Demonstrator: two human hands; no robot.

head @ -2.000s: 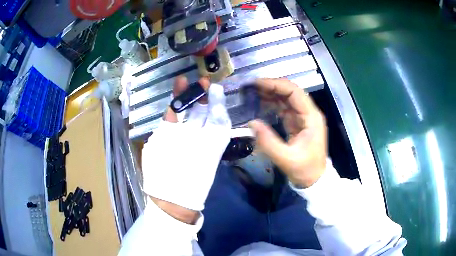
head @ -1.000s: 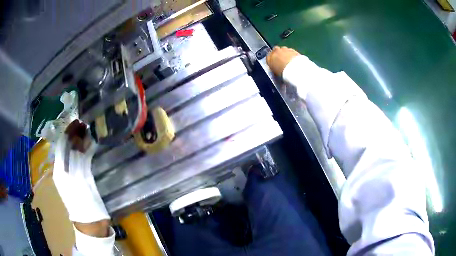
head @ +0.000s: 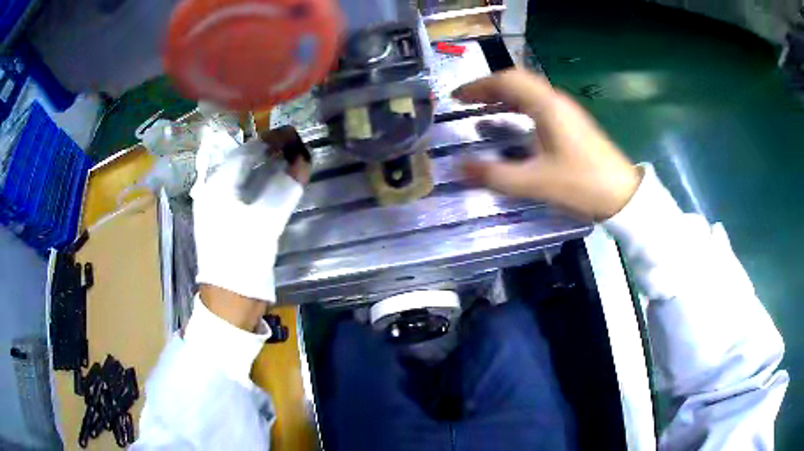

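Observation:
A small black plastic housing sits in the pocket of the tan fixture on the T-slot table, just below the grey machine head. My gloved left hand is left of the head; its bare fingertips are dark and blurred, and I cannot tell if they hold anything. My bare right hand is over the table's right part, right of the fixture, its thumb and index finger wide apart. A blurred dark patch shows between them, not clearly a held part.
The red emergency stop button is large and close at upper left. Black housings lie on the cardboard at left, near blue crates. Cloudy bottles stand behind my left hand. A handwheel is below the table; the green surface is at right.
My right hand has come back from the green surface's edge toward the fixture, its fingers now spread. My left hand stays left of the machine head. The camera view has turned.

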